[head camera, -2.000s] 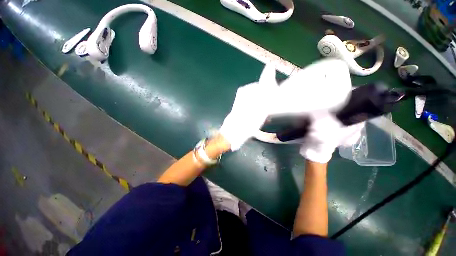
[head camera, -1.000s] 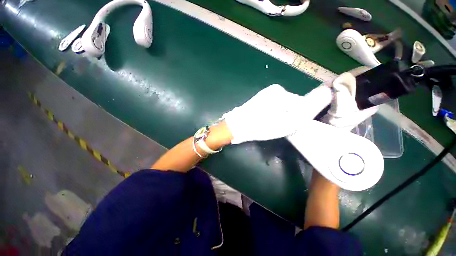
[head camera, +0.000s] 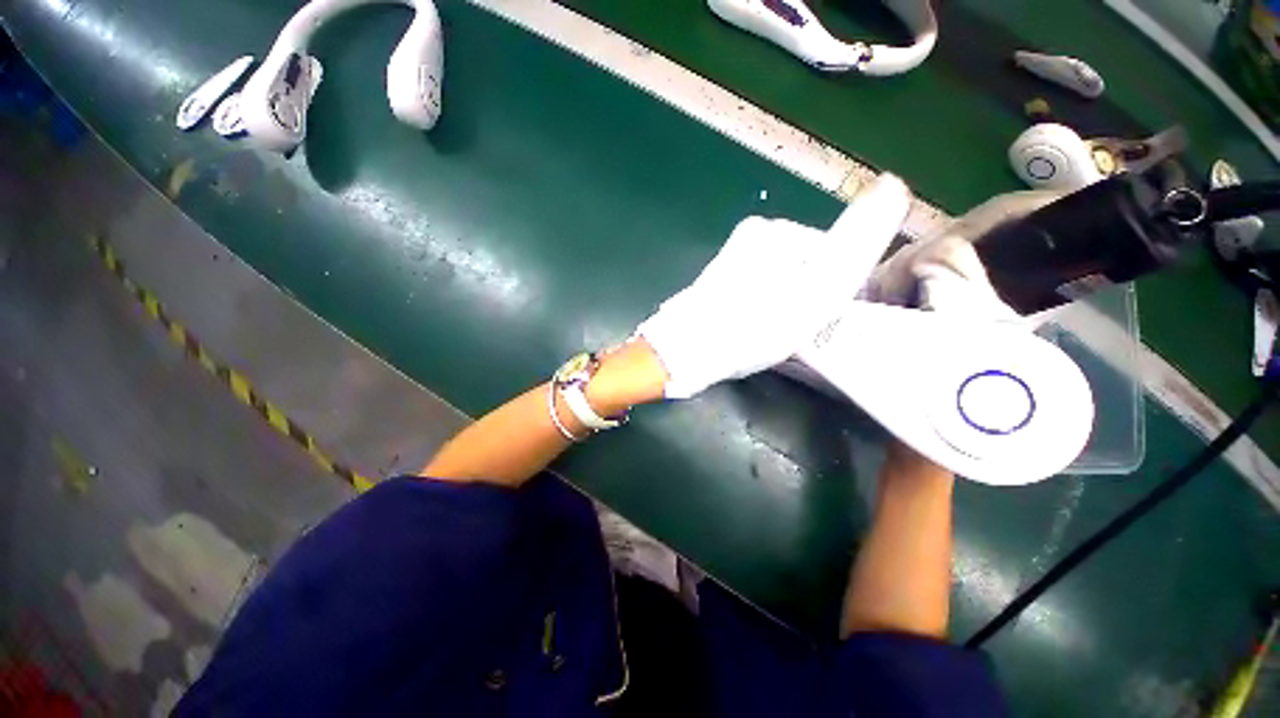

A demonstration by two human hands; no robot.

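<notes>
A white neck fan body (head camera: 969,400) is held over the green bench, its wide rounded end with a ring mark facing up. My left hand (head camera: 751,302), in a white glove, grips its narrower part. My right hand (head camera: 957,274), gloved and partly hidden behind the fan end, is closed around the black electric screwdriver (head camera: 1074,246). The screwdriver lies slanted and its tip is hidden by my hands. A clear screw box (head camera: 1116,407) lies behind the fan end, partly covered.
Another white neck fan (head camera: 414,77) and a loose cover (head camera: 214,93) lie at the upper left. More fan parts (head camera: 1060,73) lie on the green belt beyond the metal rail (head camera: 674,87). A black cord (head camera: 1123,526) crosses the right side; a yellow-green handle (head camera: 1241,693) shows at lower right.
The fan end swung from above my right hand down toward me, then rose slightly. My left hand moved closer to the screwdriver. Parts on the belt shifted right.
</notes>
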